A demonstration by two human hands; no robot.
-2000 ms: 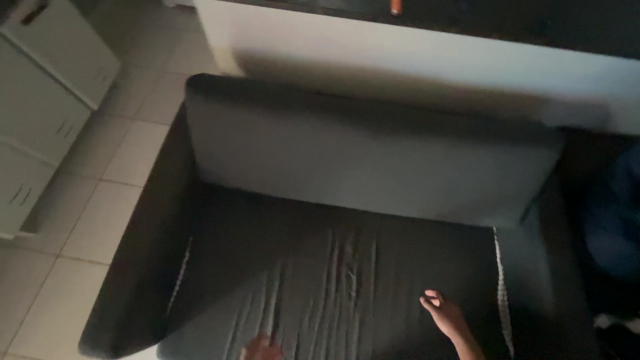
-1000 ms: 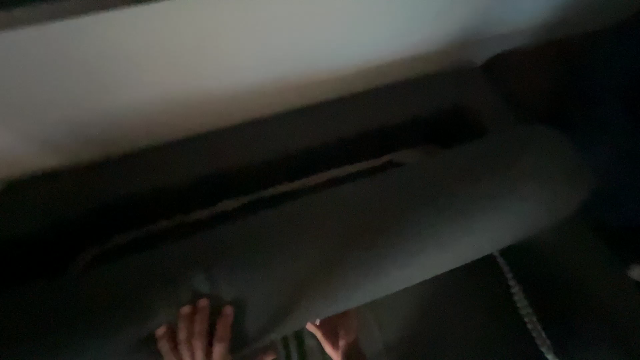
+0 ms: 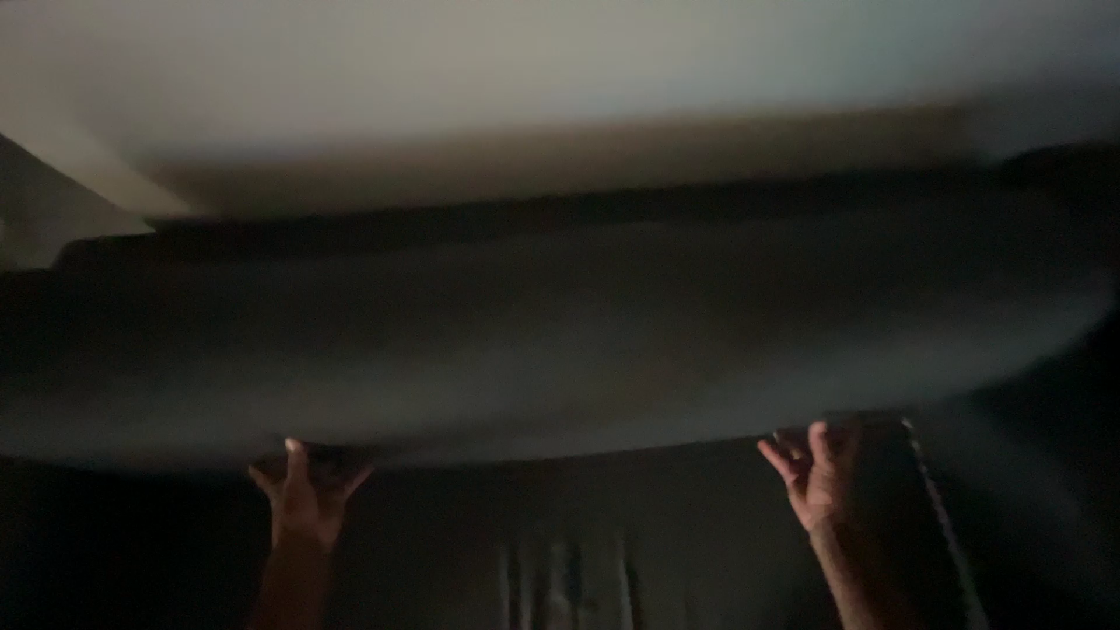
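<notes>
A long dark grey sofa back cushion [image 3: 560,367] stretches across the head view, blurred and dim. At its lower edge on the left is my left hand [image 3: 306,490], fingers spread and gripping the edge from below. Further right, my right hand [image 3: 818,477] grips the same edge, its fingertips partly hidden under the cushion. Below both hands lies the dark sofa seat [image 3: 717,534], with wrinkles in its cover near the middle. A light braided trim [image 3: 941,516] runs down the seat to the right of my right hand.
Behind the sofa stands a pale wall [image 3: 560,70], shadowed along its lower part. The dark top of the sofa's backrest frame [image 3: 525,206] lies against it. A patch of floor [image 3: 44,210] shows at the far left.
Two seconds ago the cushion stood against the backrest and my hands were over the seat. Now both hands are at its lower edge, spaced wide apart. The view has come closer.
</notes>
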